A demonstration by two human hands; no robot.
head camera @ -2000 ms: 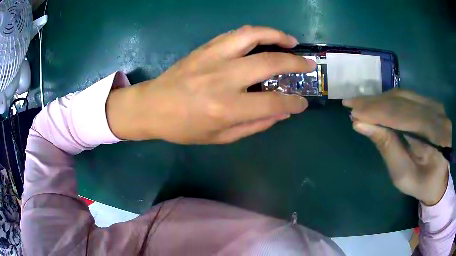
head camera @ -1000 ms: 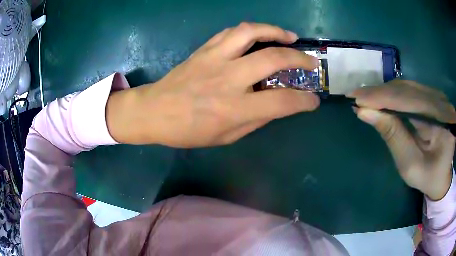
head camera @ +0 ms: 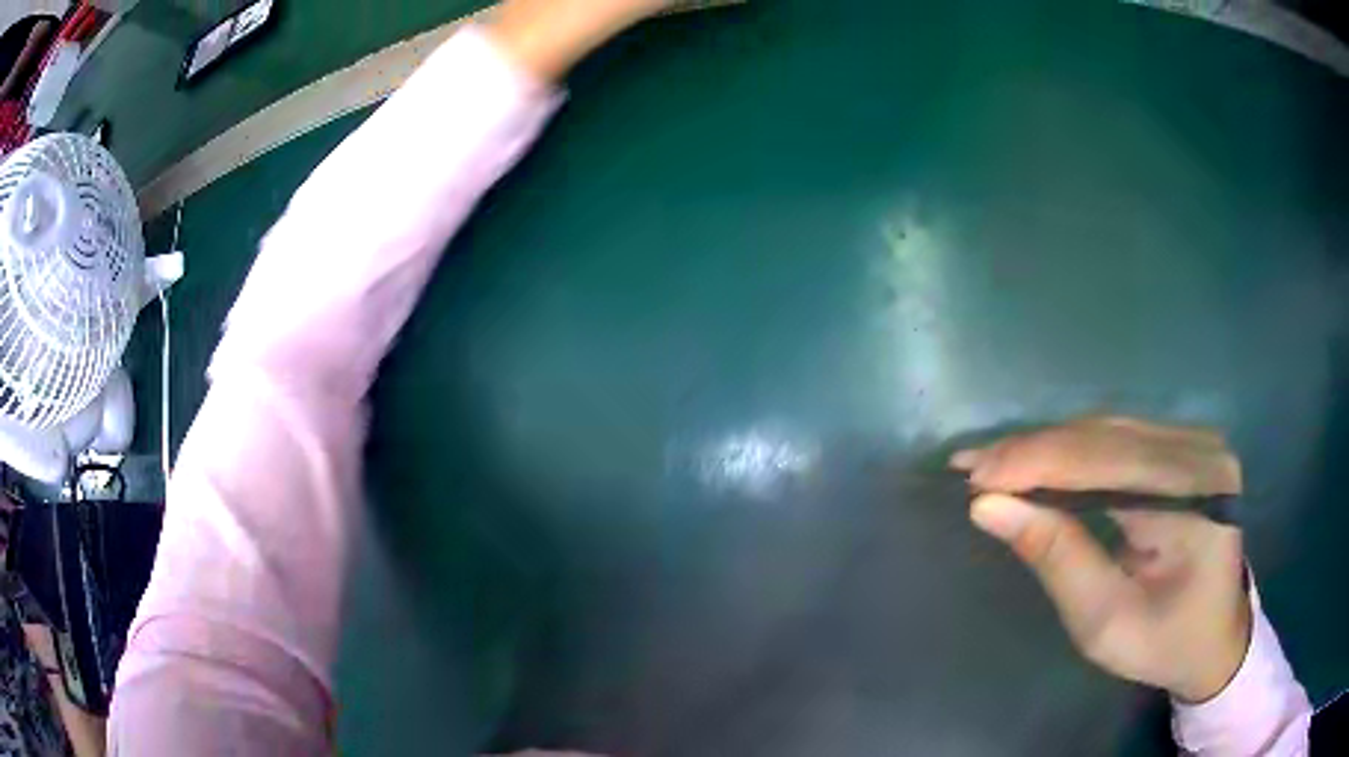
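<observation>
My right hand (head camera: 1117,540) is over the mat at the right, its thumb and fingers closed on the dark, slim tweezers (head camera: 1132,503). The tips are hidden or too blurred to tell. My left arm reaches up to the top edge. Only the wrist and base of my left hand (head camera: 570,27) show, and its fingers are cut off by the edge. The phone unit from the earlier frames is not in view.
The green mat (head camera: 666,340) fills the middle, with a pale metal strip (head camera: 281,130) across its far side. Beyond the strip lies a dark unit with a white area (head camera: 227,40). A white fan (head camera: 67,281) with a white cord stands at the left.
My left hand has left the spot in front of me and reached up out of the picture. The phone unit is gone from view. My right hand shows lower, and the view has shifted towards the strip.
</observation>
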